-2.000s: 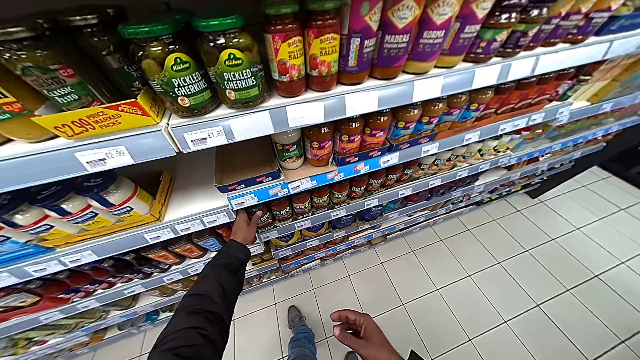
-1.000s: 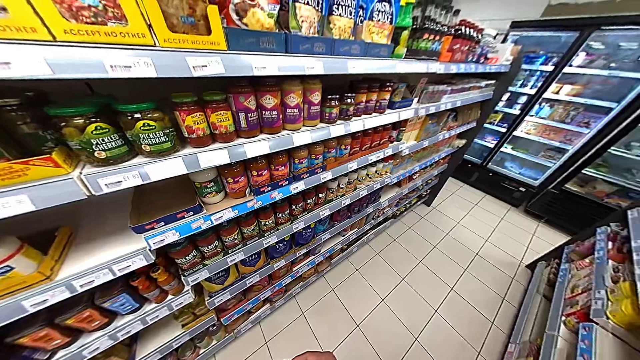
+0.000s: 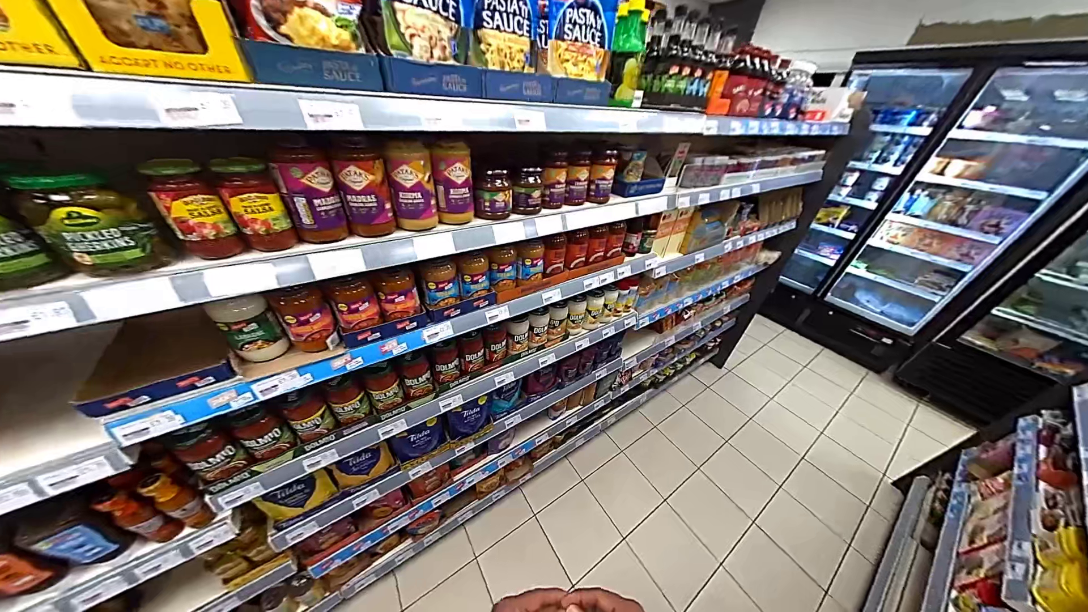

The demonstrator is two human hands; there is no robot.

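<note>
At the bottom edge of the head view, my left hand point(image 3: 530, 601) and my right hand point(image 3: 605, 600) show only as fingers close together, above the tiled floor. The rest of both hands is cut off, so whether they hold anything is hidden. Neither one touches the shelves. To the left stand Dolmio sauce jars point(image 3: 311, 418), a white sauce jar point(image 3: 246, 328) beside a partly empty cardboard tray point(image 3: 161, 398), salsa jars point(image 3: 197, 212), a jar of pickled gherkins point(image 3: 89, 228) and Patak's sauce jars point(image 3: 365, 187).
The long shelving unit point(image 3: 476, 319) runs along the left toward glass-door fridges point(image 3: 918, 204) at the back right. A lower shelf of packaged goods point(image 3: 986, 518) stands at the near right. Pale floor tiles point(image 3: 680, 476) lie between them.
Two seconds ago my left hand was at the lower shelf edge and my right hand was above the floor; now both are together at the bottom. The view has swung up and right.
</note>
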